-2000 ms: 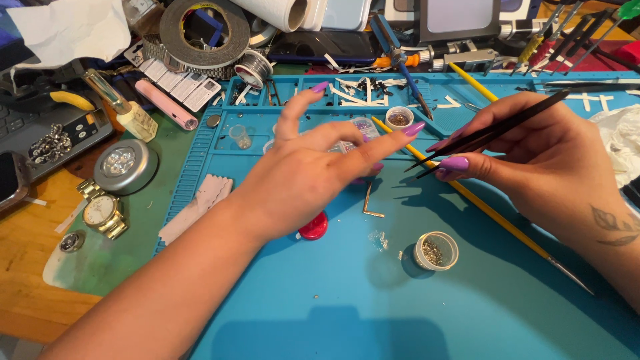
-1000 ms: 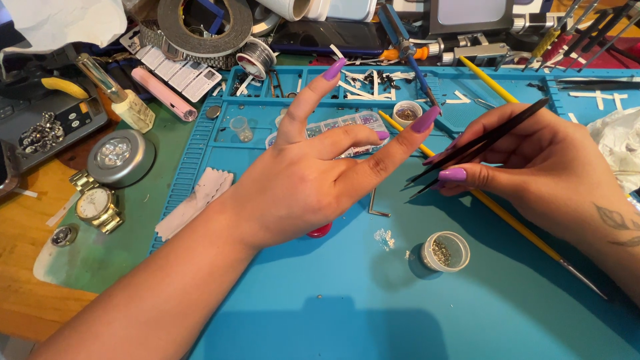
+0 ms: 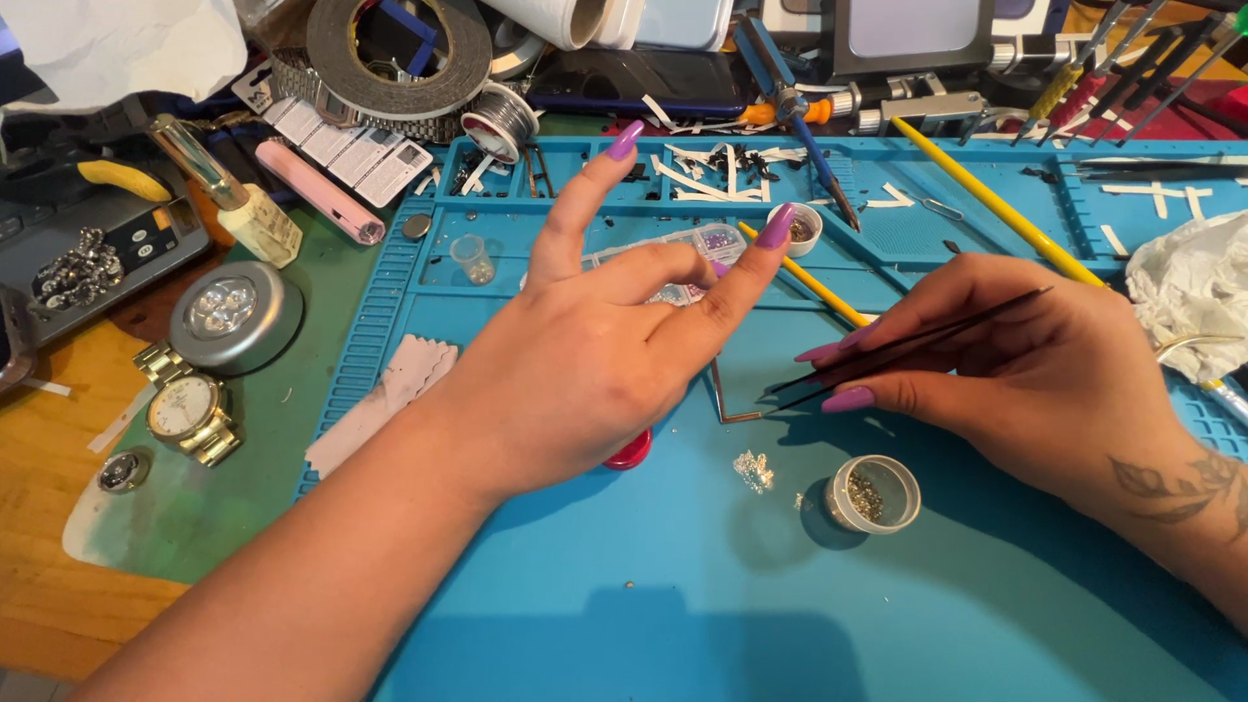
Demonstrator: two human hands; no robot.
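My left hand reaches over the blue work mat, fingers spread; its curled fingers partly cover a clear compartment box of small beads, and whether they hold anything is hidden. In my right hand are black tweezers, their tips a little apart above the mat. By those tips lies a small L-shaped metal piece. Below it rests a little heap of clear rhinestones, beside a small round cup of metallic beads. A red round lid shows under my left hand.
A yellow-handled brush slants past my right hand. Left stand a gold wristwatch, a round puck light and a polish bottle. Behind are a tape roll, a solder spool and white strips. Crumpled tissue lies right.
From two seconds ago, my left hand's raised index finger and thumb have shifted, uncovering more of the bead box. My right hand keeps hold of the tweezers throughout.
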